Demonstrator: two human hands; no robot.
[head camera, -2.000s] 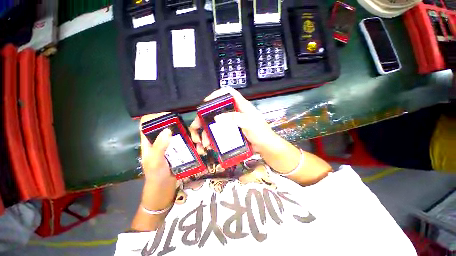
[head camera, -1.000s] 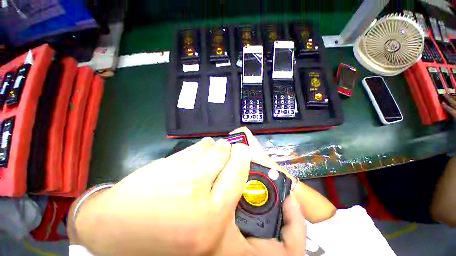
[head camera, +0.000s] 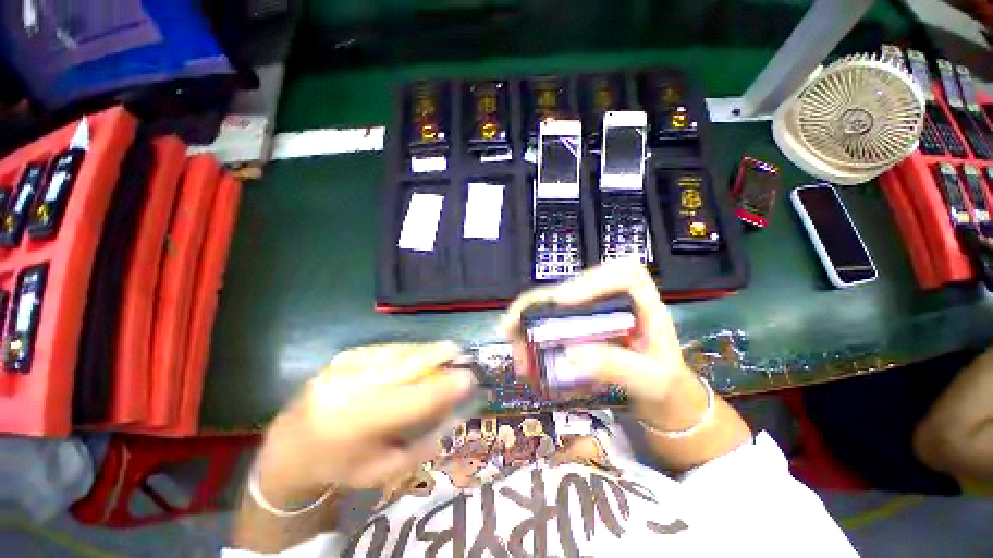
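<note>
My right hand (head camera: 651, 365) is shut on a phone (head camera: 577, 327) with a dark edge, a pale strip and a red side, its thumb on the face. My left hand (head camera: 370, 412) is blurred, left of it and apart, with a thin dark piece (head camera: 470, 368) at its fingertips; what it is cannot be told. The black foam tray (head camera: 463, 286) lies beyond the hands. Two open flip phones (head camera: 560, 196) (head camera: 624, 185) stand out in its pockets. A closed black phone (head camera: 694, 213) lies right of them. White labels (head camera: 421, 221) (head camera: 482, 210) lie in two left pockets.
Stacked red trays stand at left (head camera: 163, 294) and right (head camera: 926, 218). A small red phone (head camera: 756, 192), a pale-rimmed smartphone (head camera: 834, 234) and a desk fan (head camera: 855, 118) are right of the tray. Shiny film (head camera: 740, 354) lies along the near edge. Another person's arm (head camera: 958, 425) is at far right.
One second ago my hands were together, raised close to the camera around a black phone back with a gold disc. They are now lower and apart; the left has moved away leftward.
</note>
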